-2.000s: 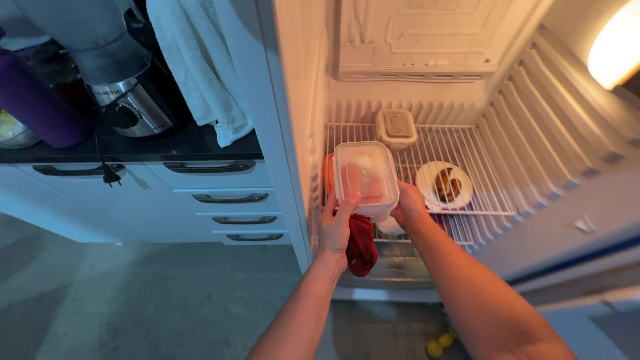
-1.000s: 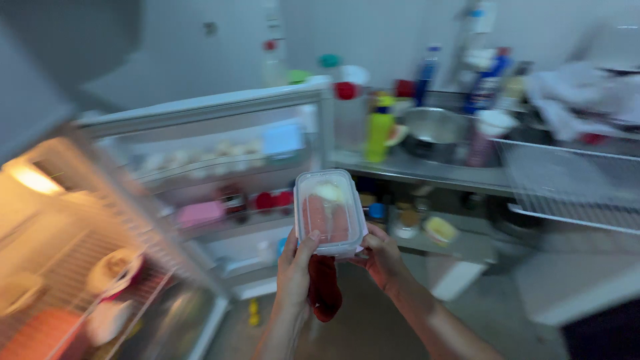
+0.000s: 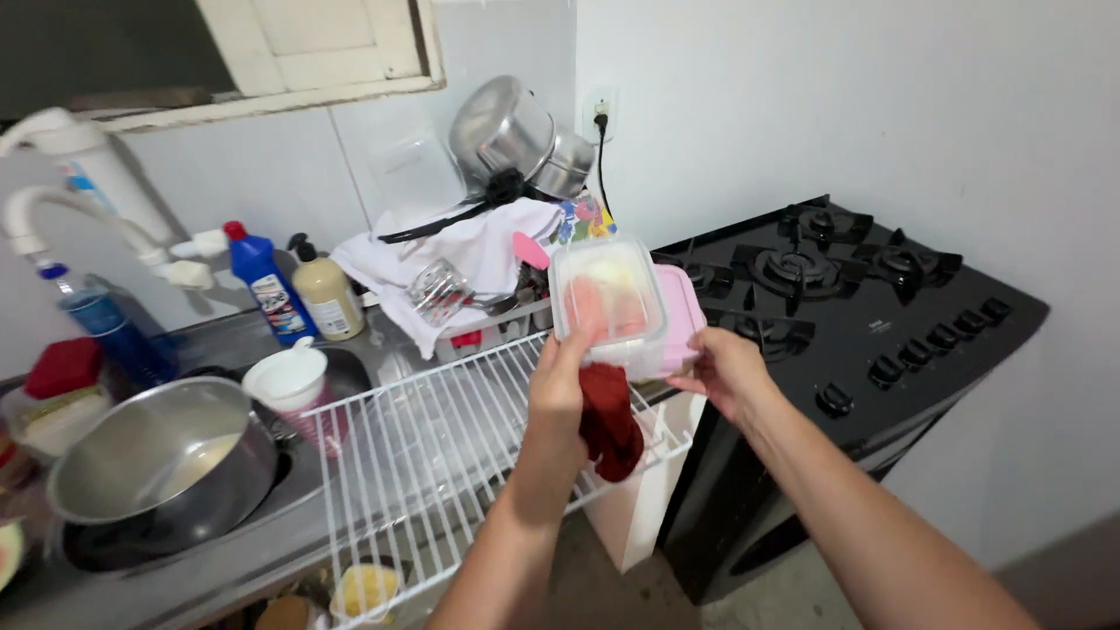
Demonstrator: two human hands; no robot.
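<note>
My left hand (image 3: 560, 376) grips the near left corner of a clear plastic food container (image 3: 608, 293), thumb on its lid; pinkish and pale food shows through. A dark red cloth (image 3: 610, 424) hangs below the container, against the fingers of this hand. From the right, my right hand (image 3: 726, 363) holds the edge of a pink plastic lid or container (image 3: 682, 315), which lies behind and partly under the clear one. Both are held in the air over the right end of a white wire shelf (image 3: 437, 455), beside the cooktop.
A black gas cooktop (image 3: 875, 324) stands to the right. The wire shelf lies over the steel sink counter (image 3: 394, 367). A large metal pot (image 3: 166, 455), a blue bottle (image 3: 271, 289), a pump bottle (image 3: 328, 293) and a white cloth with dishes (image 3: 490, 236) are on the left and behind.
The view has swung from the open refrigerator to the sink and cooktop. Both hands have carried the clear container and the red cloth along. The pink item now shows plainly behind the container.
</note>
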